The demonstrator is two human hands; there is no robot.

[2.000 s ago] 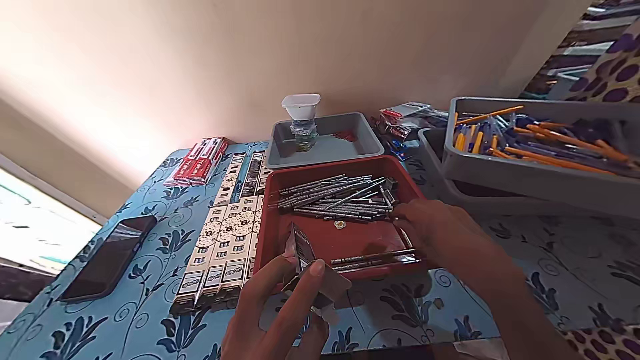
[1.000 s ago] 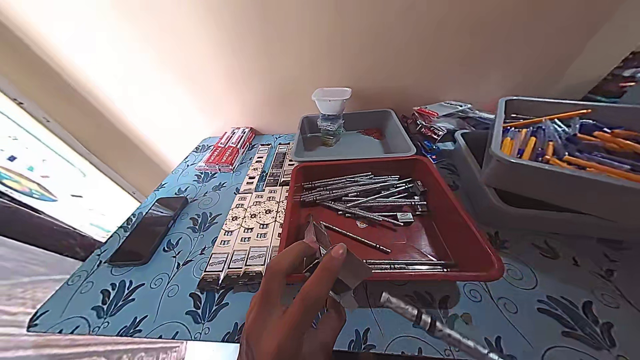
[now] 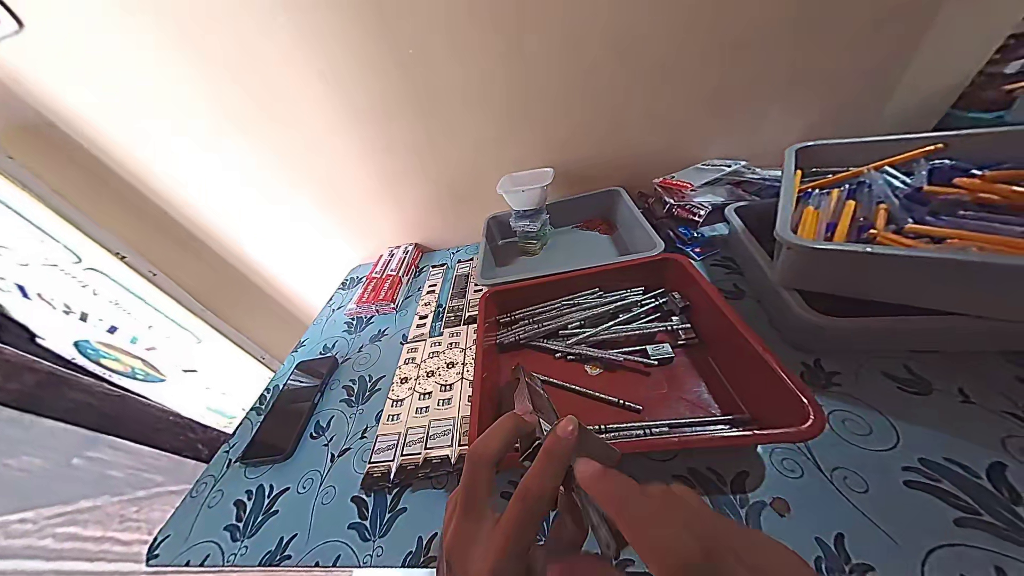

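My left hand point(image 3: 512, 496) holds a small open cardboard box point(image 3: 544, 412) over the near left rim of a red plastic tray point(image 3: 800, 408). Close against it, my right hand point(image 3: 680, 520) has a pencil point(image 3: 594, 516) between its fingers at the box's lower end; whether the pencil is inside the box cannot be told. Patterned pencils point(image 3: 576, 316) lie in a loose pile at the back of the red tray. A single pencil point(image 3: 588, 392) rests apart, and a few more lie along the near wall. A small eraser point(image 3: 661, 351) sits by the pile.
Pencil boxes point(image 3: 432, 384) stand in rows left of the red tray, with red-and-white packs point(image 3: 386, 280) behind and a phone point(image 3: 290, 412) farther left. A grey tray point(image 3: 580, 260) holds stacked plastic cups point(image 3: 528, 216). At right, a grey bin point(image 3: 904, 272) of pens and pencils rests on another bin point(image 3: 832, 324).
My right hand, in the red tray two seconds ago, is now beside my left hand at the box. The pencil seen at the lower right one second ago is now at the box. The view has shifted.
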